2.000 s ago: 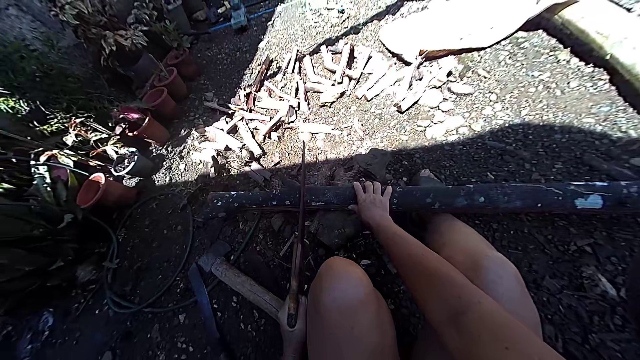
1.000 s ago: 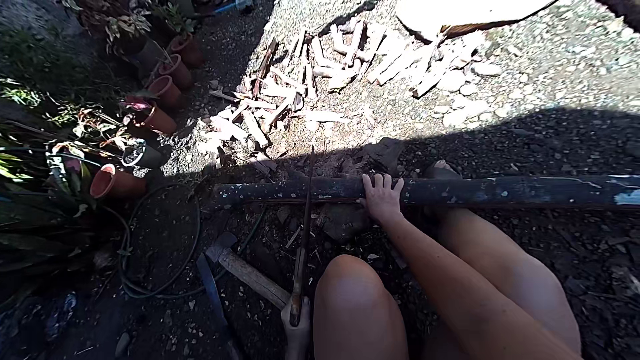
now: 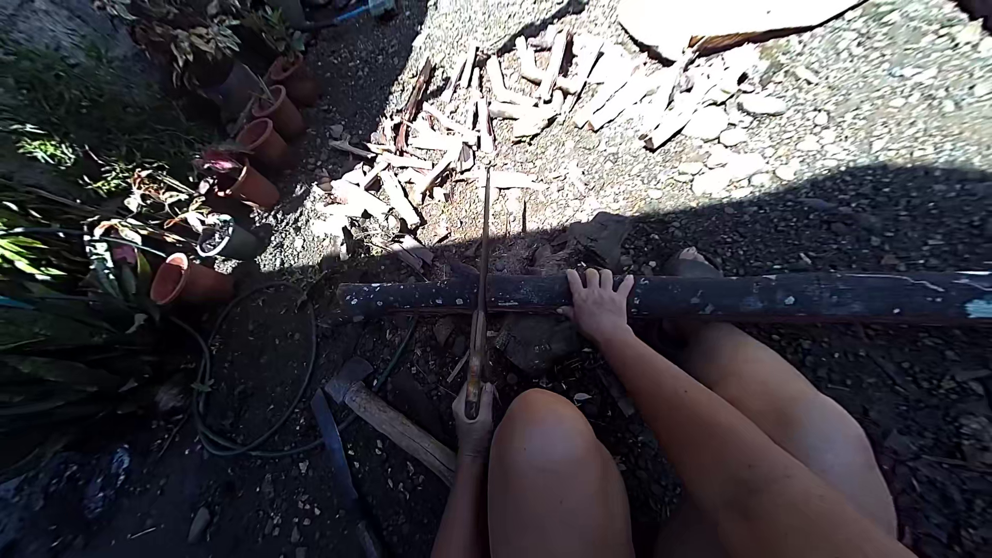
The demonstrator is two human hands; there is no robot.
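A long dark log (image 3: pixel 775 297) lies crosswise in front of my knees. My left hand (image 3: pixel 474 411) is closed around the handle of a handsaw (image 3: pixel 480 310), seen edge-on, whose narrow blade crosses the log and points away from me. Resting on top of the log, right of the saw, is my right hand (image 3: pixel 601 304), palm down with fingers spread. How deep the blade sits in the wood cannot be told.
Left of my knee lie an axe or hammer with a wooden handle (image 3: pixel 403 430) and a long flat blade (image 3: pixel 337 449). A hose (image 3: pixel 203 395) loops beside terracotta pots (image 3: pixel 194 280). Split wood pieces (image 3: pixel 399 198), stones (image 3: pixel 705 122) and a large pale slab (image 3: pixel 728 19) lie beyond the log.
The saw and my left hand have shifted along the blade's line, farther from me than one second ago. My right hand stays on the log.
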